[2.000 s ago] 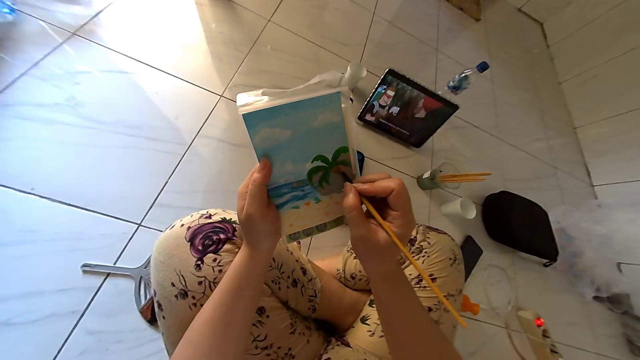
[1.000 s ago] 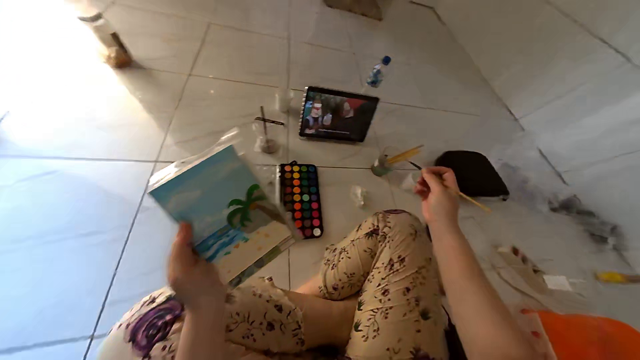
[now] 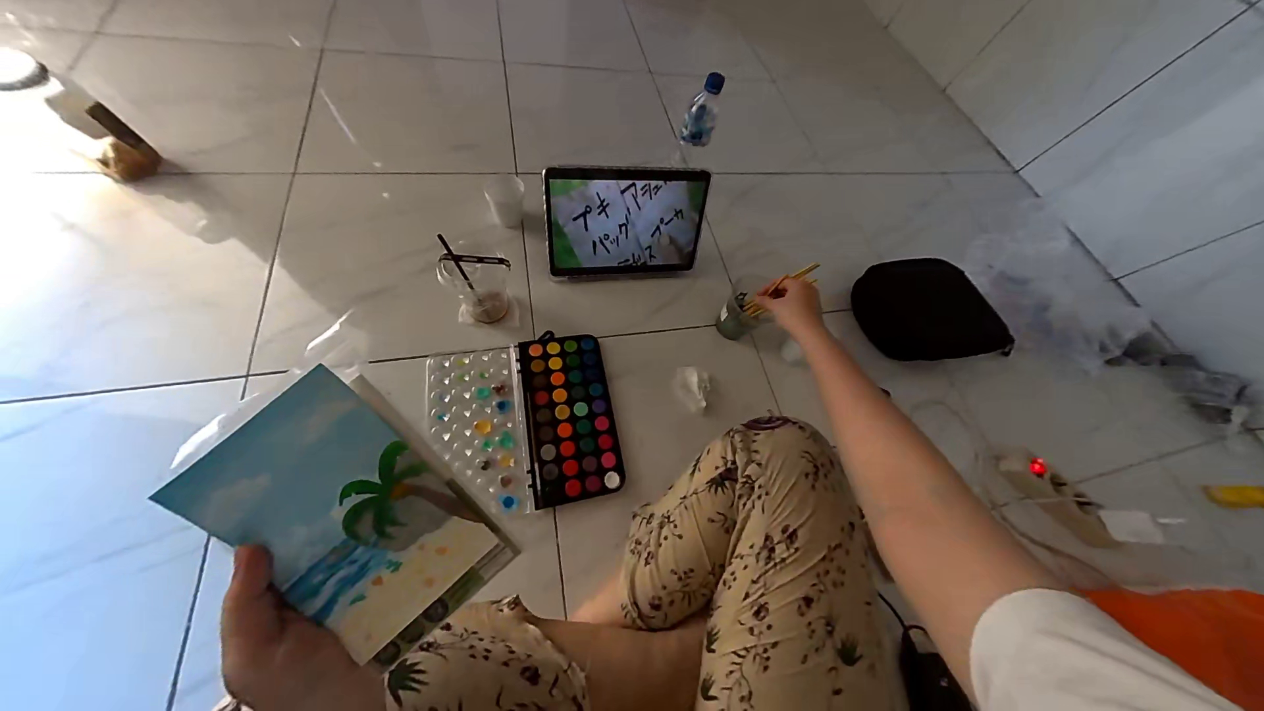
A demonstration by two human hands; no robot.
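Note:
My left hand (image 3: 286, 632) holds a beach painting with a palm tree (image 3: 326, 513) by its lower edge, tilted, over a plastic sleeve. Out to the right, my right hand (image 3: 790, 301) pinches a thin yellow-handled paintbrush (image 3: 802, 275) at a cup of greenish water (image 3: 733, 318); other brush handles are beside its fingers, and the brush tips are hard to make out. Between the two hands lies an open watercolor set (image 3: 573, 420), its clear lid (image 3: 469, 425) dotted with mixed paint.
A tablet (image 3: 627, 222) stands upright past the paints, a clear cup with a straw (image 3: 484, 296) to its left. Farther off is a water bottle (image 3: 701, 114). A black zip case (image 3: 923, 308), crumpled plastic (image 3: 1047, 286) and a power strip with a red light (image 3: 1057, 494) lie at the right.
My right hand has moved from the painting to the water cup at the right. My left hand has carried the painting to the left. The view has shifted, and the paint set now shows.

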